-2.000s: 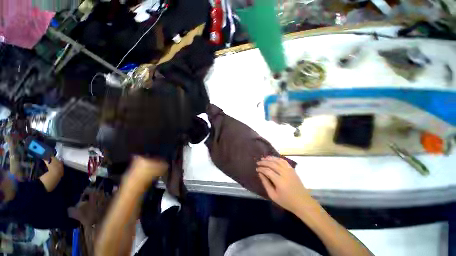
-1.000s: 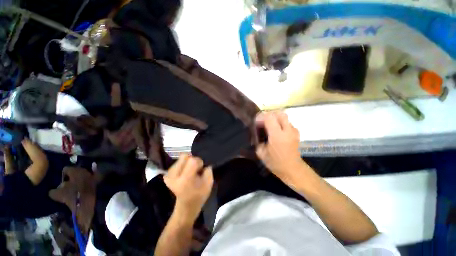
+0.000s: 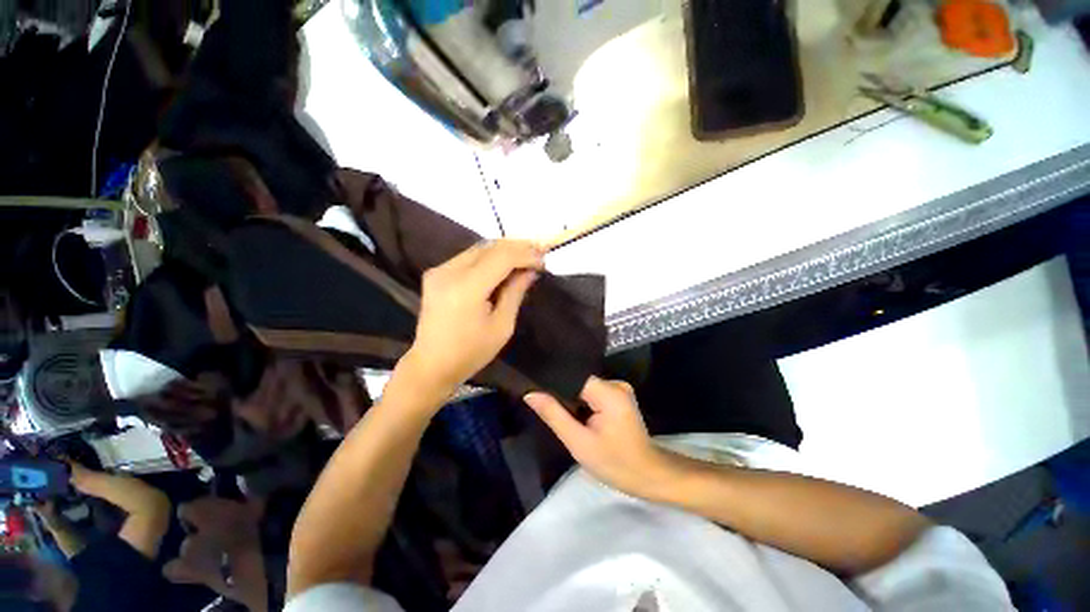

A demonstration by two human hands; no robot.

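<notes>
A black garment with brown stripes [image 3: 323,293] lies at the left of the table and reaches to my hands. Its dark brown end [image 3: 568,317] spreads between them. My left hand [image 3: 472,311] grips the upper part of this end, seen from the back with the fingers bent over the cloth. My right hand [image 3: 607,433] pinches the lower edge of the end between thumb and fingers, near the table's front edge. Part of the cloth is hidden under my left hand. The sewing machine's needle end [image 3: 526,114] stands above my hands, apart from the cloth.
A smartphone [image 3: 743,66] lies on the machine bed. Green-handled snips [image 3: 926,108] and an orange object [image 3: 974,26] are at the upper right. A measuring strip [image 3: 837,255] runs along the table's front edge. Another person's arm [image 3: 126,502] shows at the lower left. A white panel [image 3: 944,389] is at the right.
My left hand has moved up and over the cloth; my right hand has moved down to its lower edge. The dark end is now spread between them. The view has turned and come closer.
</notes>
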